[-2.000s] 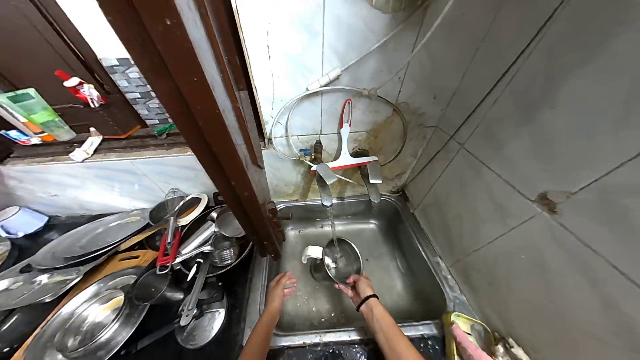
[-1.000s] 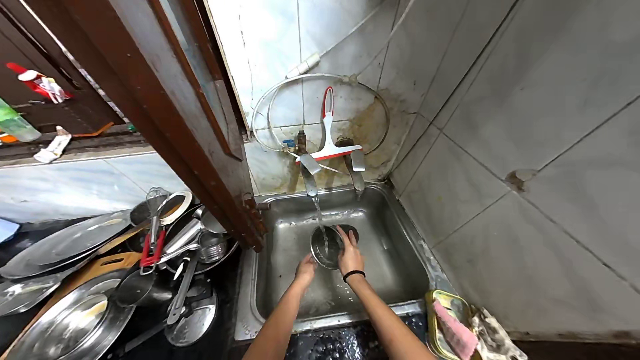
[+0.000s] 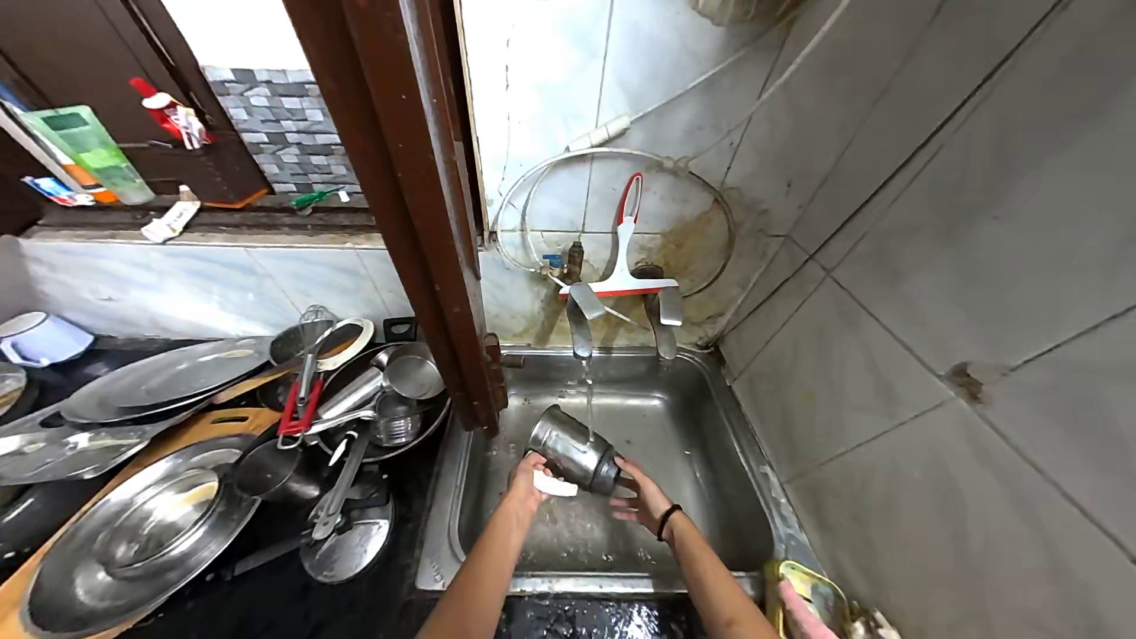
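Observation:
A steel mixer-grinder jar (image 3: 572, 448) lies tilted on its side above the sink basin (image 3: 701, 435), its dark base toward the right. My left hand (image 3: 530, 479) grips it at the left, by what looks like its white handle (image 3: 555, 485). The fingers of my right hand (image 3: 641, 493) are spread beside the base; whether they press on it is hard to tell. Water from the left tap (image 3: 579, 328) runs down onto the jar. A second tap (image 3: 658, 328) stands to its right.
Steel plates (image 3: 142, 532), pans (image 3: 413, 373) and a whisk (image 3: 306, 364) crowd the black counter left of the sink. A brown wooden frame post (image 3: 417, 222) rises at the sink's left edge. A yellow-green tray (image 3: 812, 590) with a pink cloth sits at the front right corner. A white-and-red squeegee (image 3: 624, 257) hangs behind the taps.
The jar has turned from its open mouth facing up to lying sideways under the water. My right hand has moved from the jar's rim to beside its base.

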